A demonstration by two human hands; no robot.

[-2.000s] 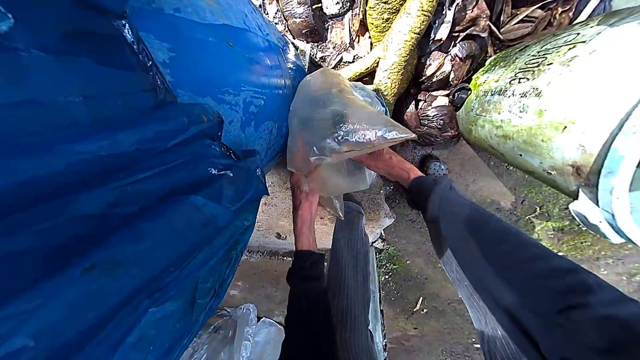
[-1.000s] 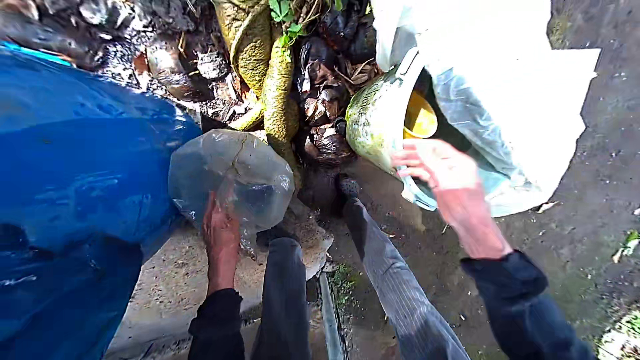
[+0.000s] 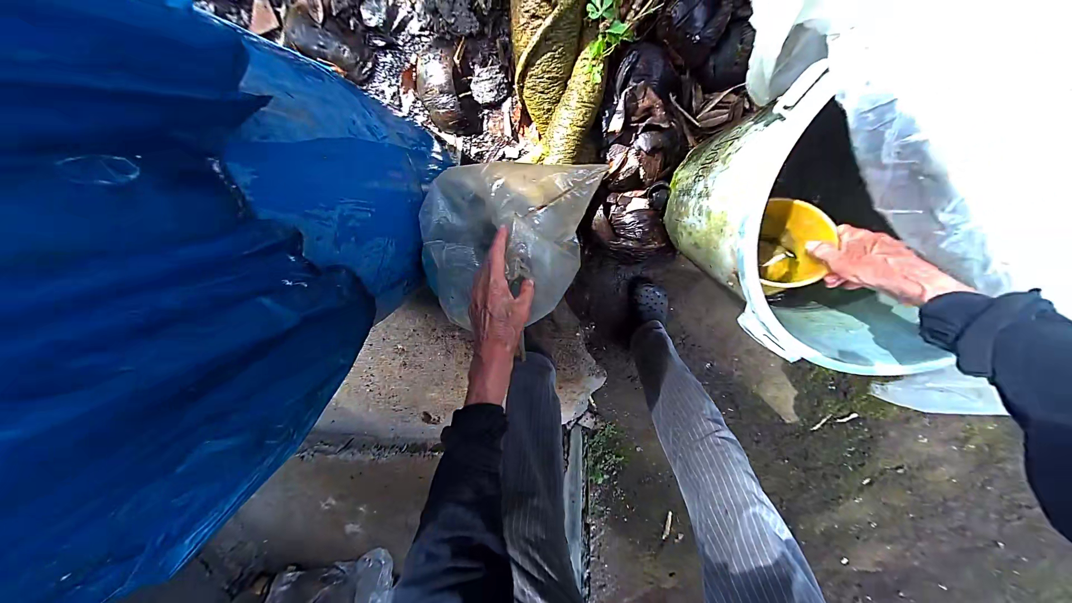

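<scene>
My left hand (image 3: pixel 500 306) lies against the near side of a clear plastic bag (image 3: pixel 548 205), its index finger stretched out and its thumb apart; whether it pinches the film cannot be told. The bag stands between my feet and a blue plastic-covered container. At the right, my right hand (image 3: pixel 879 261) grips the rim of a yellow plastic bowl (image 3: pixel 800 222) inside the mouth of a pale, moss-stained bucket (image 3: pixel 712 188). Something wet or shiny shows in the bowl. White plastic sheeting (image 3: pixel 913 151) lines and overhangs the bucket.
Blue plastic sheeting (image 3: pixel 167 335) fills the left side. Coconut husks (image 3: pixel 636 159) and a thick yellowish root or stem (image 3: pixel 574 109) lie beyond the bag. A concrete slab (image 3: pixel 394 377) is beneath my left arm. Crumpled clear plastic (image 3: pixel 368 574) lies at the bottom edge.
Both hands were at the bag two seconds ago. My right hand has since moved right to the bucket and taken hold of the yellow bowl. My left hand has stayed at the bag.
</scene>
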